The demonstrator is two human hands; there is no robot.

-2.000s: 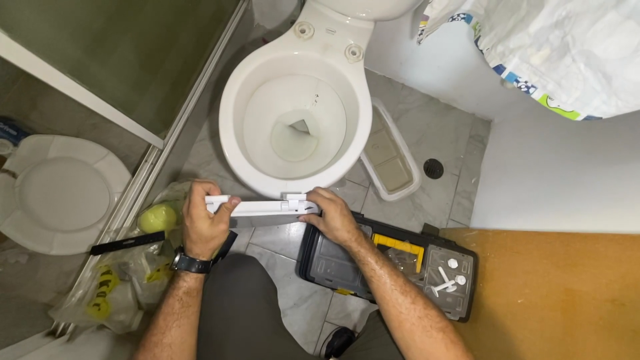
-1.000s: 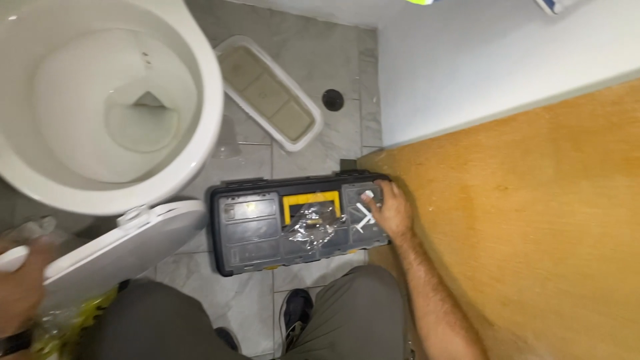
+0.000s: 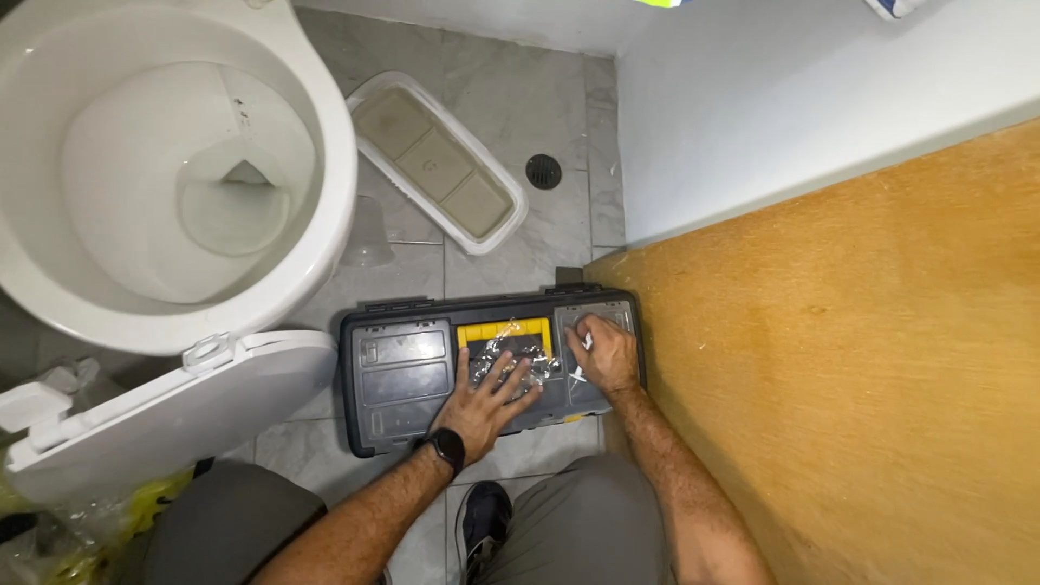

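A black toolbox point(image 3: 406, 426) with a yellow handle point(image 3: 487, 330) lies on the floor. My left hand point(image 3: 483, 406), a dark watch on its wrist, rests with fingers spread on crumpled clear plastic point(image 3: 520, 357) over the lid's middle. At the lid's right end, the fingers of my right hand point(image 3: 603, 353) close on white plastic screws point(image 3: 582, 357); how many they hold is partly hidden. A white toilet seat with its lid point(image 3: 187, 406) leans on edge below the toilet bowl point(image 3: 333, 179), near the toolbox's left end.
Beyond the toolbox, a white-rimmed rectangular tray or lid point(image 3: 439, 162) lies on grey floor tiles beside a round drain point(image 3: 543, 171). An orange-brown wooden panel point(image 3: 853, 341) borders the right side, below a white wall point(image 3: 780, 106). Yellow and clear plastic bags point(image 3: 154, 504) lie at lower left.
My left hand has let go of the toilet seat and moved right onto the toolbox's plastic. My right hand has shifted inward from the toolbox's right edge and its fingers have closed around the white screws.
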